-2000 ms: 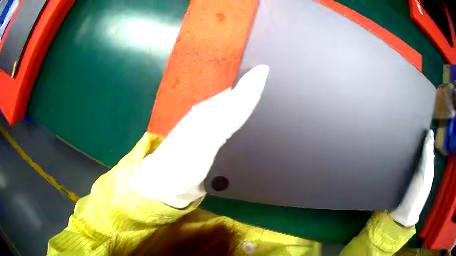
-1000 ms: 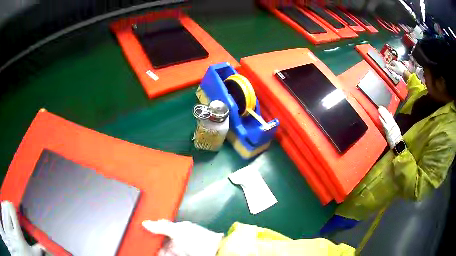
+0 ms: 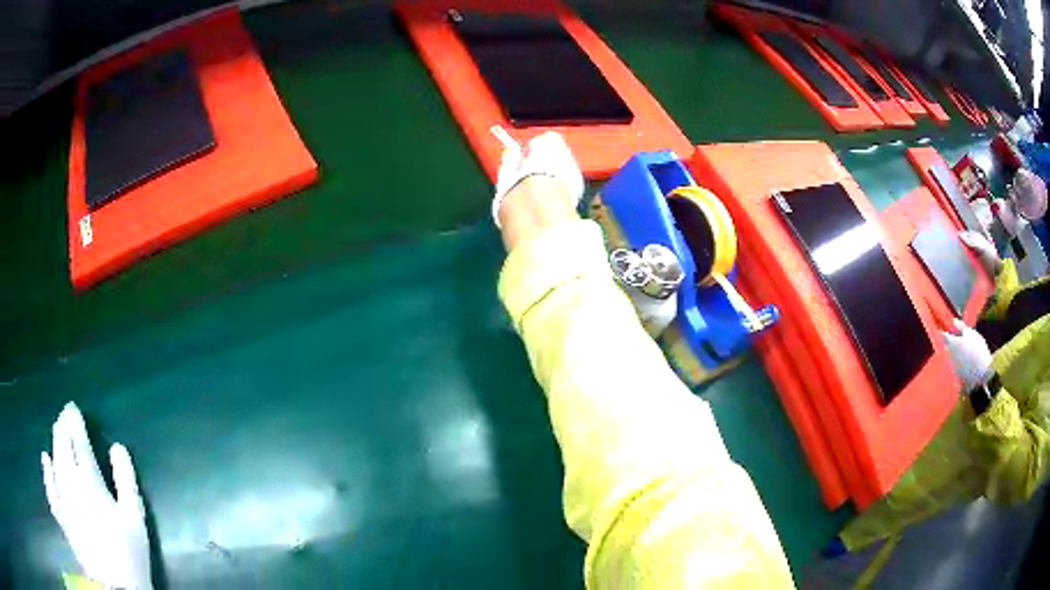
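My right hand (image 3: 539,173), in a white glove, is stretched out to the near edge of an orange-red foam pad (image 3: 461,87) at the upper middle. Its fingers overlap the pad beside a small white label (image 3: 504,138); whether they grip it I cannot tell. A black tablet (image 3: 541,69) lies on that pad, beyond the hand. My left hand (image 3: 101,507), also gloved, is at the lower left over the green mat, fingers spread and empty, its wrist near the bottom edge.
Another pad with a dark tablet (image 3: 150,115) lies upper left. The blue tape dispenser (image 3: 679,254) and jar (image 3: 654,277) stand beside my right sleeve. Stacked pads (image 3: 852,438) with a glossy tablet (image 3: 858,282) are right of it. Another person's gloved hand (image 3: 969,352) is at the far right.
The view has shifted. The pad and grey tablet between my hands are gone from in front of me. My right arm now reaches forward over the mat to the upper-middle pad; my left hand is empty.
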